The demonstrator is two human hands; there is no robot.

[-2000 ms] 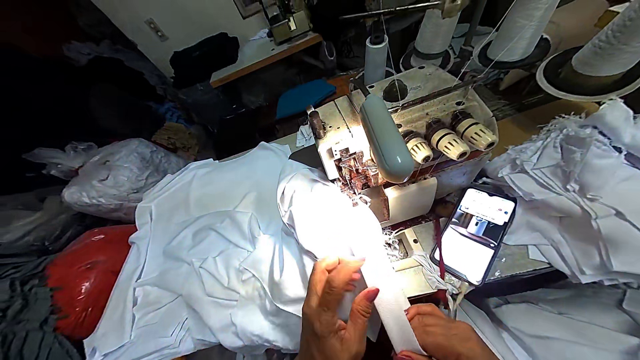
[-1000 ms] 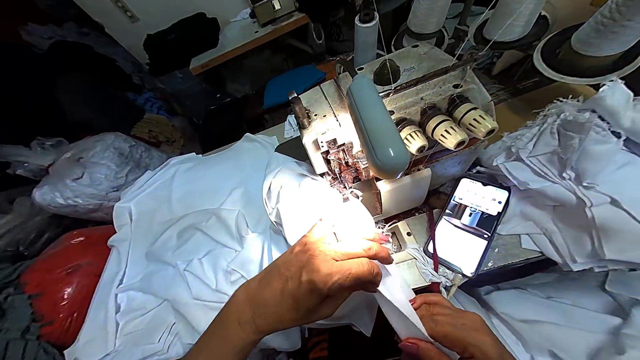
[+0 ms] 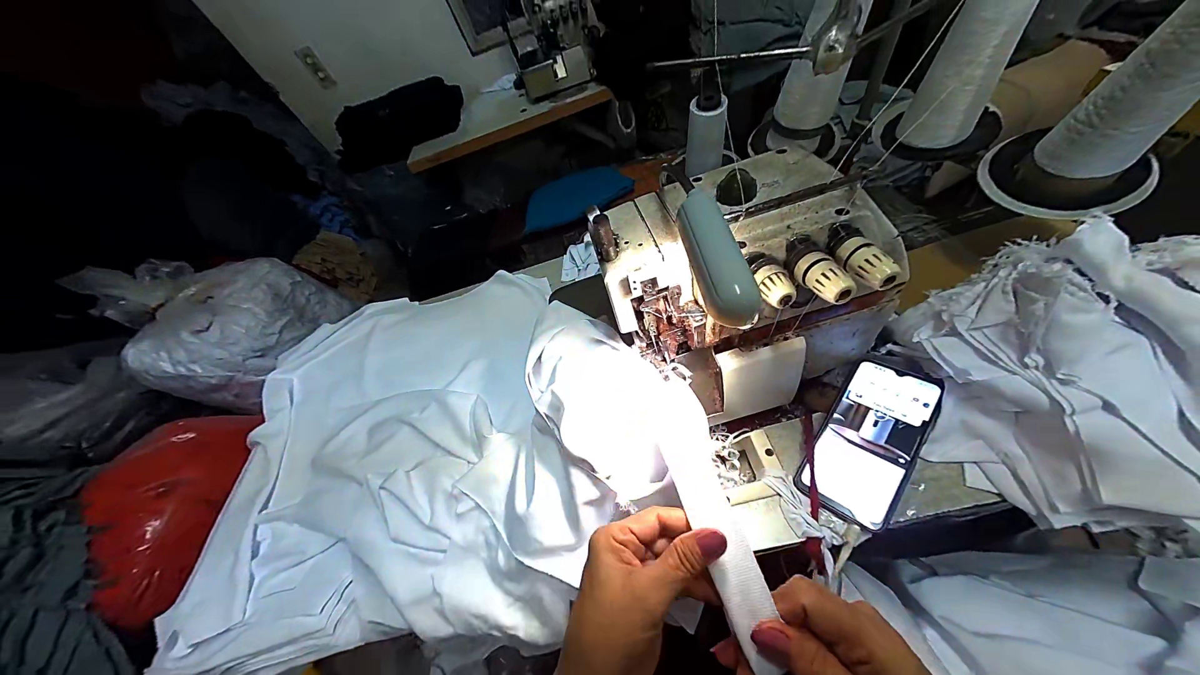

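Observation:
A narrow white ribbed fabric band (image 3: 736,562) runs from the needle area of an overlock sewing machine (image 3: 670,319) down toward me. My left hand (image 3: 647,581) pinches the band and its edge between thumb and fingers. Lower down, my right hand (image 3: 811,628) grips the same band near its end. White garment fabric (image 3: 403,450) lies left of the machine, and a folded part of it reaches the presser foot under a bright light. Glare hides the exact place where band and garment meet.
A lit smartphone (image 3: 872,445) lies right of the machine, beside a pile of white cut fabric (image 3: 1050,375). Thread cones (image 3: 1111,122) stand behind. At left are a clear plastic bag (image 3: 234,328) and a red bag (image 3: 164,516). A wooden-edged table (image 3: 511,127) stands farther back.
My left hand has moved back from the fabric beside the machine and down onto the band. My right hand has stayed at the lower part of the band.

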